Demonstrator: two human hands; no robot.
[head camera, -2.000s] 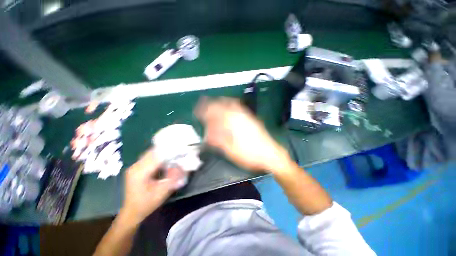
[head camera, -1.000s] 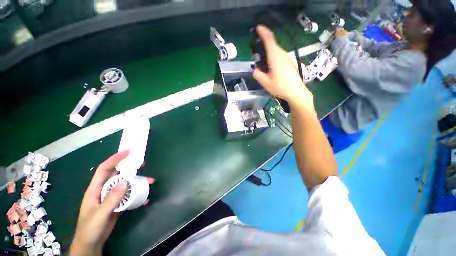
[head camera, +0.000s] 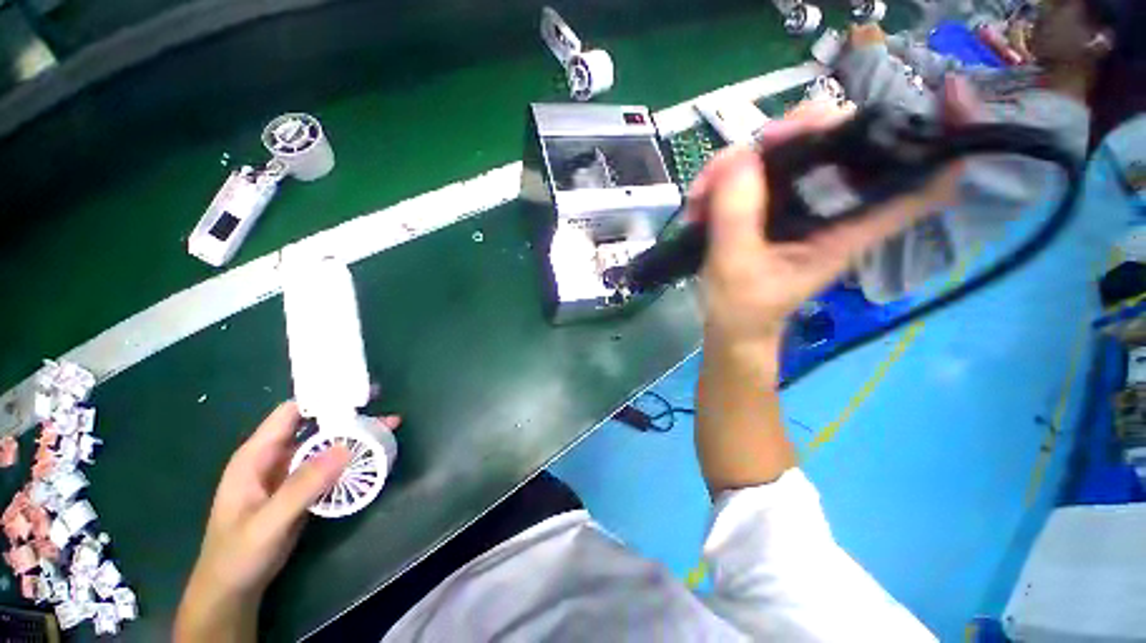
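My left hand (head camera: 258, 502) holds a white fan body (head camera: 329, 345) at the lower left. Its spoked round end faces up under my thumb, and its flat handle points away from me. My right hand (head camera: 767, 239) is raised at centre right and grips a black electric screwdriver (head camera: 823, 182), partly blurred, with its cord looping to the right. The screwdriver's tip is at the front of the black and silver screw feeder (head camera: 603, 201). Whether a screw is on the tip cannot be seen.
A heap of small white and orange parts (head camera: 63, 502) lies at left. Another fan body (head camera: 233, 214) lies beyond the white strip (head camera: 415, 214), and one stands farther back (head camera: 584, 73). Green boards (head camera: 689, 157) are beside the feeder. A seated person in grey (head camera: 930, 239) is at right.
The screwdriver, upright above the feeder a second ago, is now tilted with its tip at the feeder's front. Two seconds ago my right hand was empty near the fan body. My left hand keeps the fan body.
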